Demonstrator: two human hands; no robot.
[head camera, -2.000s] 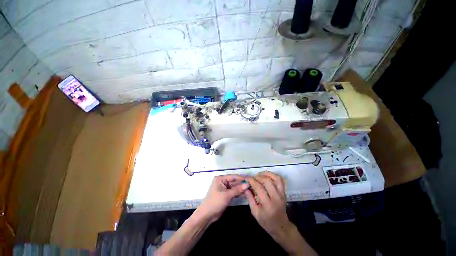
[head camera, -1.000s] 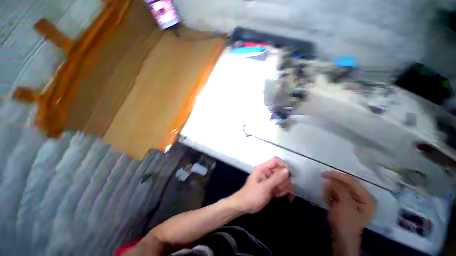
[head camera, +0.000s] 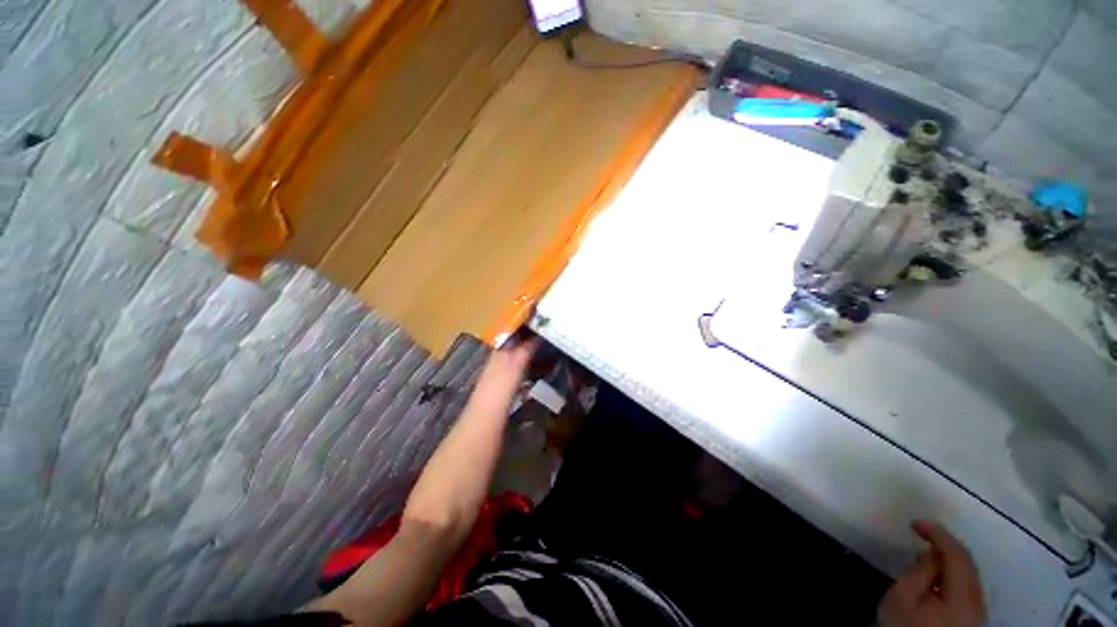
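The off-white sewing machine head (head camera: 857, 202) stands on the white table (head camera: 661, 245), with its nose, needle area and small metal guides at the upper right. My left hand (head camera: 517, 355) is at the table's left front corner, by the cardboard edge. Its fingers are blurred and partly hidden under the corner, so what it holds cannot be told. My right hand (head camera: 941, 585) is at the table's front edge at the lower right, with a finger extended and the others curled. It is cut off by the picture's bottom edge, and no held thing can be made out.
A cardboard guard (head camera: 490, 196) with orange tape borders the table's left side. A dark grey tray (head camera: 790, 76) with red and blue tools lies behind the machine. A lit phone (head camera: 557, 15) is at the top edge. A turquoise item (head camera: 1060, 198) sits on the machine arm.
The view has turned left and down. My hands, close together two seconds ago, are now far apart. My left hand has moved to the table's left corner; my right stays near the front edge.
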